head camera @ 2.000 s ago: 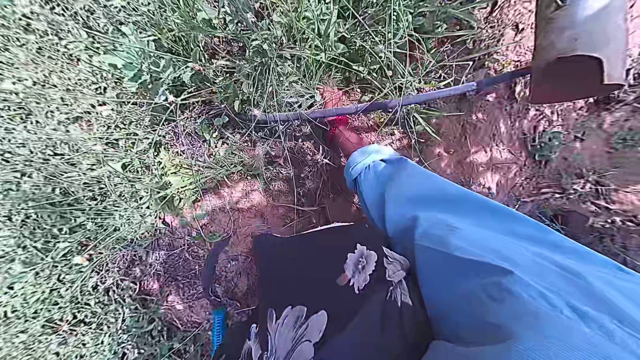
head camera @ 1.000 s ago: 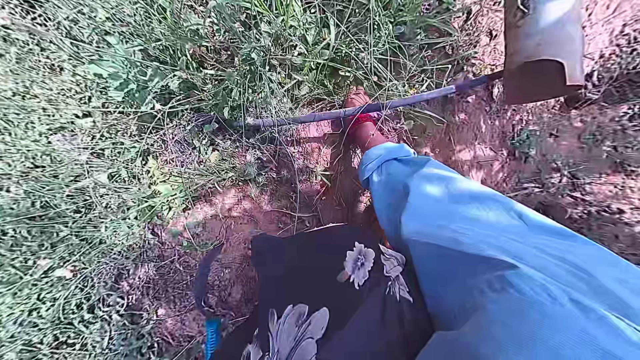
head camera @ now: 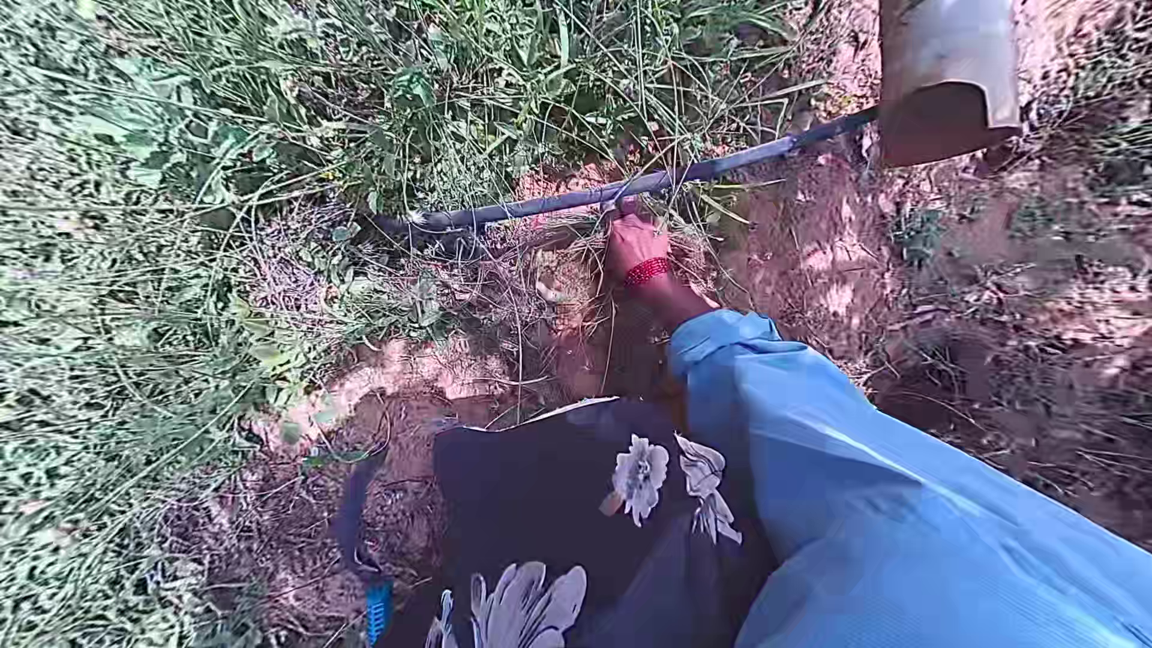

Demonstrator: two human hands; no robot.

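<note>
My right hand (head camera: 637, 245), wearing a red beaded bracelet, is beside a thin dark hose or pipe (head camera: 558, 203), on its near side. Its fingers are curled around strands of grass (head camera: 589, 232), though the fingertips are partly hidden. A sickle lies or is held at the lower left; its dark curved blade (head camera: 353, 513) is over the soil and its blue handle (head camera: 379, 612) runs off the bottom edge. No hand shows on that handle. My left hand is out of view.
Thick green grass (head camera: 135, 360) covers the left and top. A wide, pale, open-ended pipe (head camera: 949, 81) stands at the upper right, at the hose's end. Bare soil (head camera: 792, 243) shows around my hand. Dark floral cloth (head camera: 558, 504) and a blue sleeve (head camera: 855, 486) fill the lower part.
My right hand reached across the thin hose in the earlier frames; it has drawn back to the near side. The sickle is still at the lower left.
</note>
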